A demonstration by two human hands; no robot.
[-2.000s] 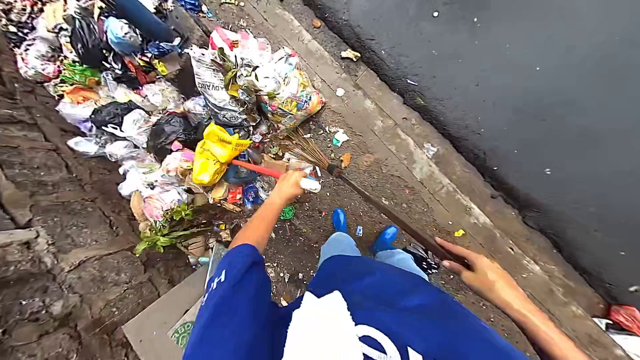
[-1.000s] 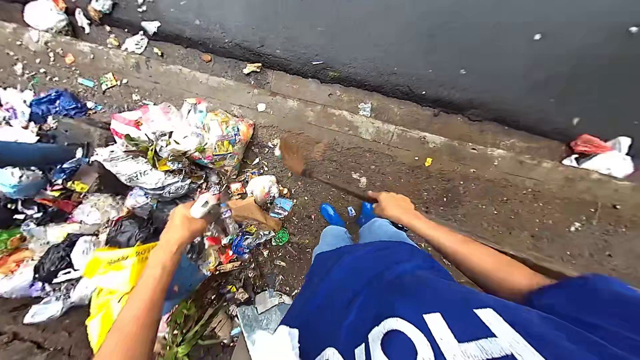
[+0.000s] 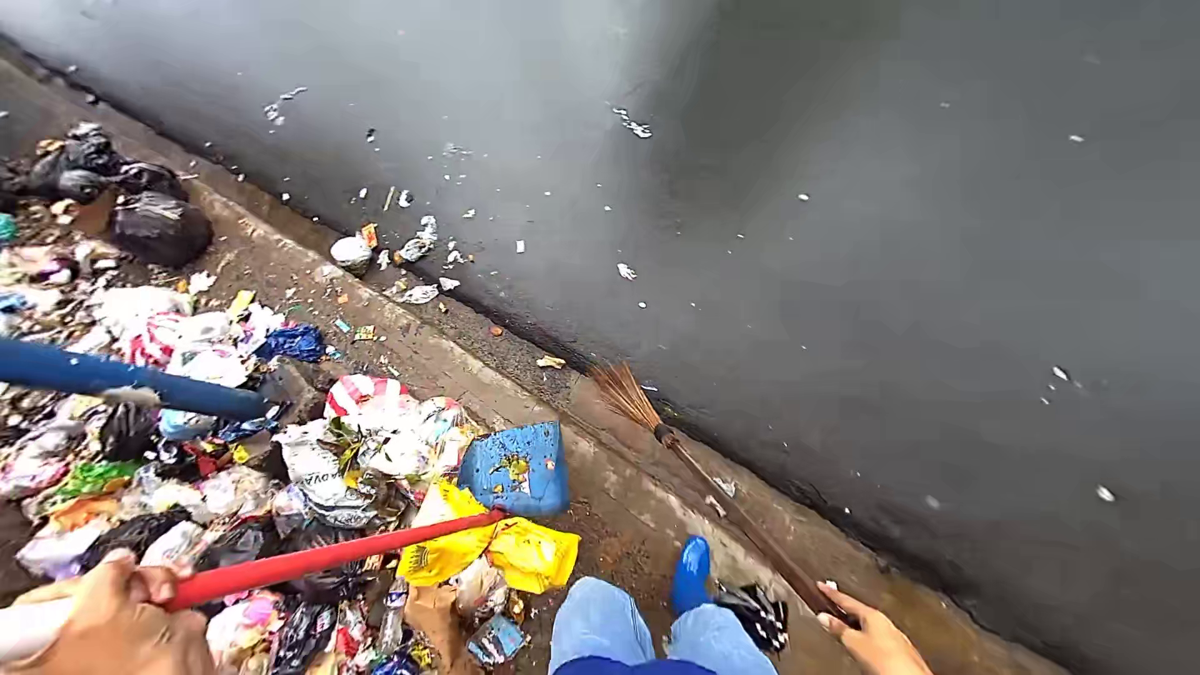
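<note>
My left hand [image 3: 122, 609], at the lower left, is closed around the red and white handle of a long-handled dustpan. Its blue pan [image 3: 517, 469] lies at the edge of the litter pile, with bits of dirt in it and a yellow plastic bag [image 3: 492, 544] beneath the handle. At the lower right my right hand [image 3: 867, 628] grips the dark wooden handle of a stick broom [image 3: 741, 520]. The broom's bristles spread over the strip beside the dark pavement, past the raised curb.
A large heap of plastic bags and litter [image 3: 178, 487] covers the left side. A blue pole [image 3: 131, 380] crosses it. Black garbage bags [image 3: 161, 228] sit farther back. A concrete curb [image 3: 450, 352] runs diagonally. A blue boot [image 3: 692, 572] stands beside it.
The view has swung and shifted. The broom has moved from the ground inside the curb to the strip beyond it. The blue pan now shows plainly beside the pile.
</note>
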